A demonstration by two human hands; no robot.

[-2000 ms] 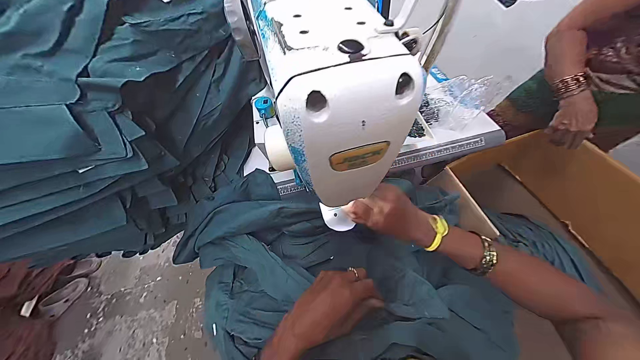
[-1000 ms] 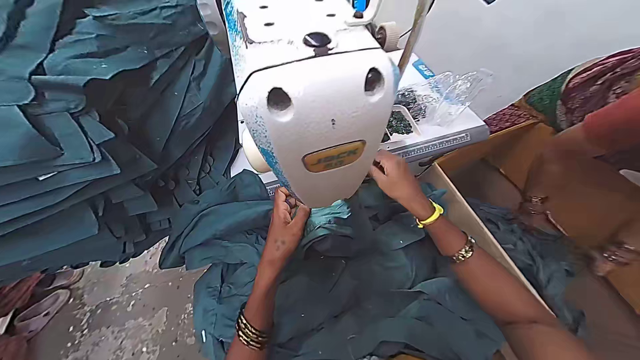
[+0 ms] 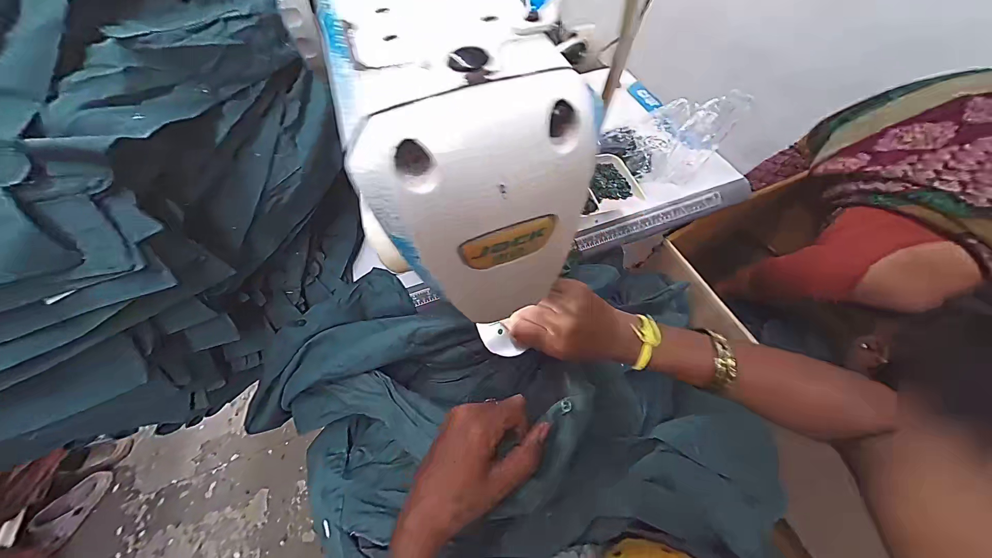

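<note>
A white Jack sewing machine head (image 3: 480,186) stands in the middle of the view. Bunched dark teal fabric (image 3: 434,349) lies around and below it. My right hand (image 3: 570,322), with a yellow band at the wrist, has its fingers curled at the small white part (image 3: 502,339) under the machine head; what they pinch is hidden. My left hand (image 3: 480,457) rests on the fabric nearer to me, thumb and fingers apart, beside a small button (image 3: 566,405) on the cloth.
Layered teal fabric pieces (image 3: 93,310) hang at the left. A tray of small dark buttons (image 3: 612,182) and clear plastic (image 3: 705,128) lie behind the machine. At the right, another person in a red sleeve (image 3: 845,256) leans over a cardboard box (image 3: 697,287). Footwear (image 3: 70,508) lies on the floor.
My left hand has come back toward me from beside the machine head onto the fabric. My right hand has moved to the white part below the head. The other person leans farther over the box.
</note>
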